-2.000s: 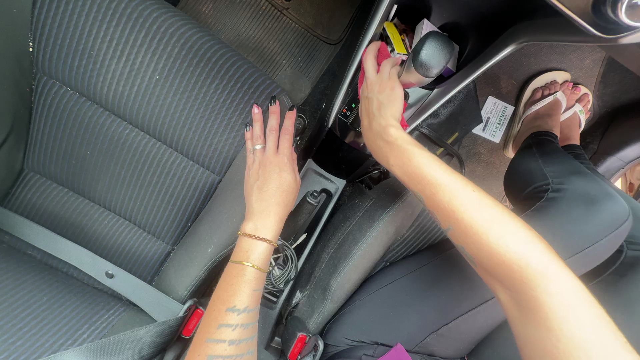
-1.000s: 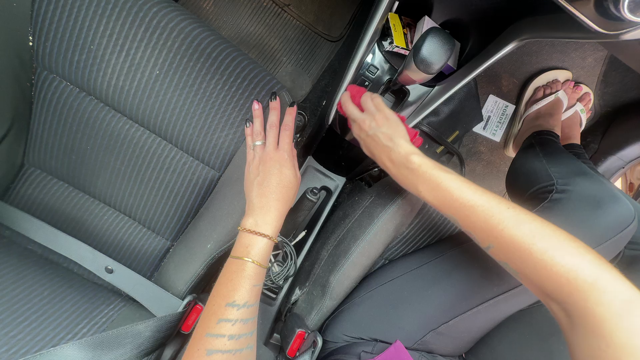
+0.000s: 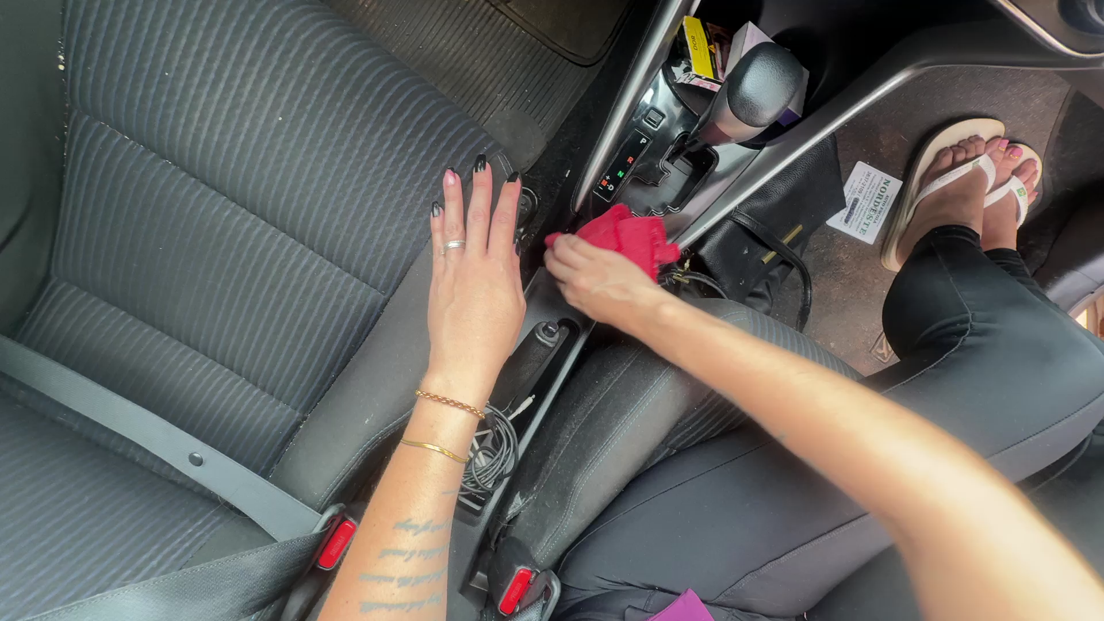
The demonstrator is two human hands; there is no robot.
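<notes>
My right hand point(image 3: 599, 280) holds a red cloth point(image 3: 630, 240) at the rear end of the shifter panel of a car's centre console. The cloth bunches up beyond my fingers. Ahead of it the gear lever point(image 3: 759, 90) rises beside the gear position panel point(image 3: 623, 168). My left hand point(image 3: 476, 276) lies flat, palm down with fingers extended, at the edge of the striped fabric seat point(image 3: 233, 147), and holds nothing. Under and beside my left forearm, a coiled cable point(image 3: 493, 453) sits in the console tray behind the handbrake lever point(image 3: 536, 345).
Small boxes point(image 3: 700, 47) stand in the bin ahead of the lever. A black handbag point(image 3: 733, 259) and a printed card point(image 3: 865, 203) lie in the footwell, near feet in flip-flops point(image 3: 966, 172). Two red buckles point(image 3: 516, 591) flank the console's rear. A seat belt point(image 3: 155, 431) crosses the striped seat.
My right hand has moved from beside the gear lever back along the console with the red cloth, uncovering the shifter panel. My left hand has stayed in place.
</notes>
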